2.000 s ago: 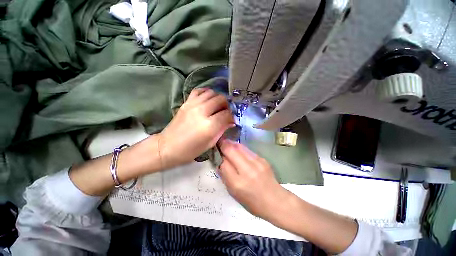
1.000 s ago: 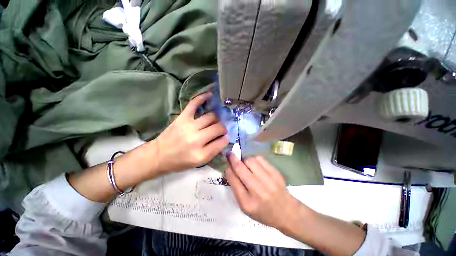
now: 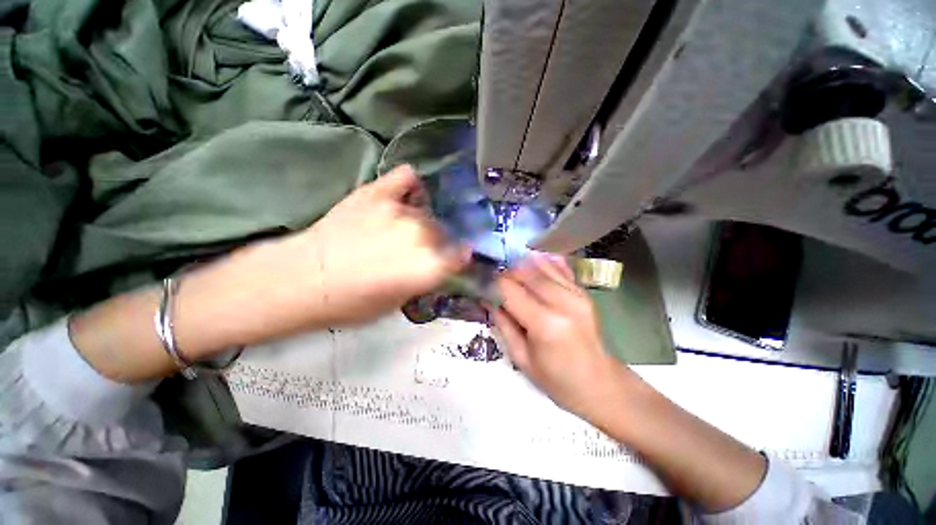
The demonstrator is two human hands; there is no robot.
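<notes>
The large green garment piece (image 3: 257, 185) lies in a loose heap left of the needle, bunched by a white tie (image 3: 293, 36). My left hand (image 3: 385, 251), blurred, is closed on its edge just left of the presser foot (image 3: 505, 213). My right hand (image 3: 549, 323) has its fingertips on the cloth edge just in front of the needle, close to my left fingers. A flat green cut panel (image 3: 641, 308) lies right of the needle, partly under my right hand and the machine head. The glare of the lamp hides the exact seam edge.
The white machine head (image 3: 677, 113) overhangs the work from the upper right. A yellowish-capped part (image 3: 598, 273) sits beside the presser foot. A mobile phone (image 3: 749, 282) and dark thread snips (image 3: 844, 400) lie at right. A printed ruler scale (image 3: 339, 400) runs along the front table edge.
Both hands stay near the needle. My left wrist has shifted left and its fingers have closed on the cloth; my right fingertips have moved up and right, nearer the yellowish-capped part.
</notes>
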